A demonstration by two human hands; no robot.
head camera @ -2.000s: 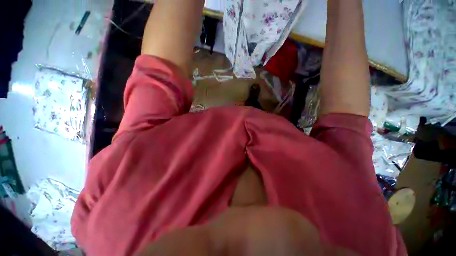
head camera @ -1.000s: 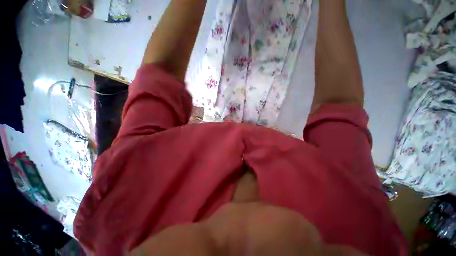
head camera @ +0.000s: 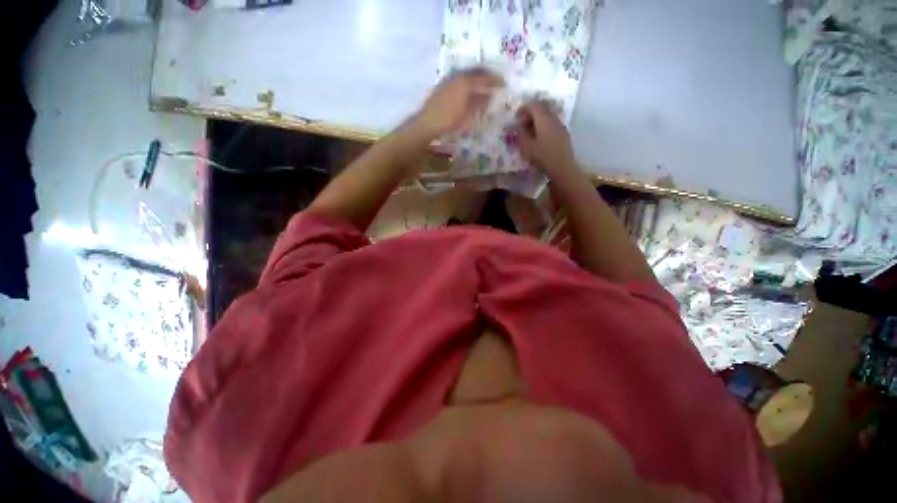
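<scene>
The floral garment [head camera: 513, 44] lies as a long strip at the top centre of the white table, running out of the top edge of the picture. Its near end reaches the table's front edge and hangs slightly over it. My left hand [head camera: 462, 101] is blurred over the garment's left side; its grip cannot be told. My right hand [head camera: 544, 133] is at the garment's right side, its fingers bent onto the cloth and seeming to pinch it.
A rumpled floral pile [head camera: 851, 147] stands at the table's right. A bagged floral garment [head camera: 138, 309] lies on the left white surface, with a dark-tipped cord [head camera: 150, 163] above it. A dark gap [head camera: 261, 201] separates the surfaces. Plastic-wrapped pieces [head camera: 738, 314] and a tan disc [head camera: 785, 413] are lower right.
My hands, out of the picture before, have come back towards my body onto the garment's near part. The garment, hanging two seconds ago, then spread long, now looks shorter and narrower on the table.
</scene>
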